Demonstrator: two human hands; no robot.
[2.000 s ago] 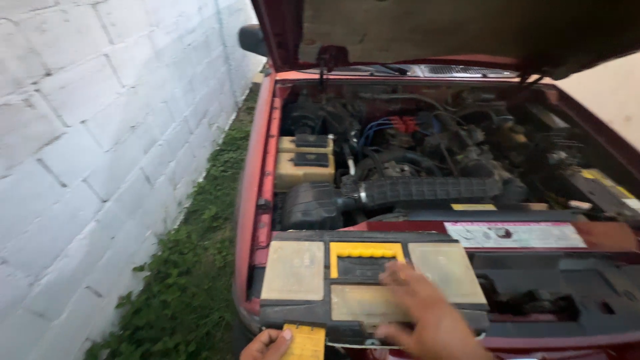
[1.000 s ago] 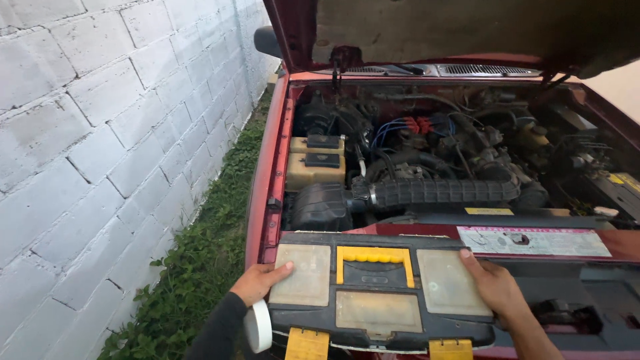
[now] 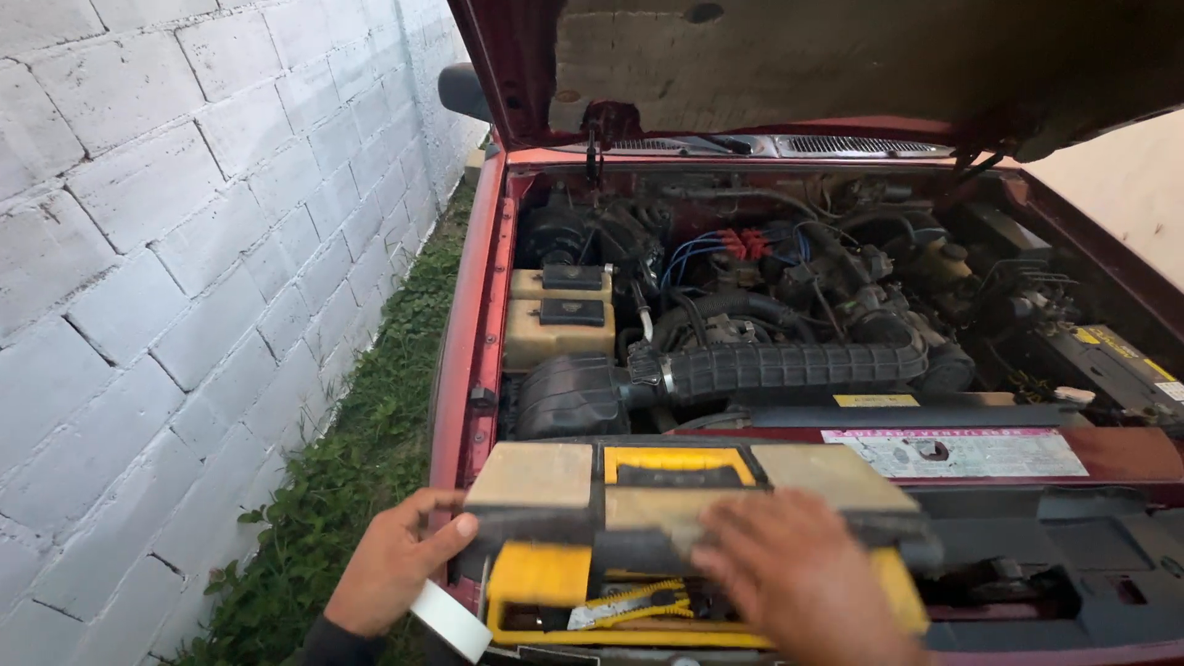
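A black and yellow plastic toolbox point(image 3: 546, 523) rests at the front edge of the car's engine bay, its lid partly raised. Inside the gap lies a yellow utility knife point(image 3: 632, 606) among other items. My left hand point(image 3: 398, 555) is at the lid's left corner, thumb on its edge. My right hand point(image 3: 795, 573), blurred, lies over the lid's front right part; whether it grips is unclear. A white roll point(image 3: 450, 622), apparently tape, is beside the box's left end, below my left hand. Two yellow latches point(image 3: 539, 573) hang at the lid's front.
The red car's raised hood point(image 3: 786, 74) is overhead. Behind the toolbox are a ribbed black air intake hose point(image 3: 795, 367), a tan fluid reservoir point(image 3: 560, 333) and a car battery point(image 3: 1110, 365) at the right. A white block wall point(image 3: 185, 277) and green plants point(image 3: 361, 407) border the left side.
The toolbox lid, closed one second ago, has been lifted at the front, exposing the inside. My right hand has moved from the lid's right end toward its front middle.
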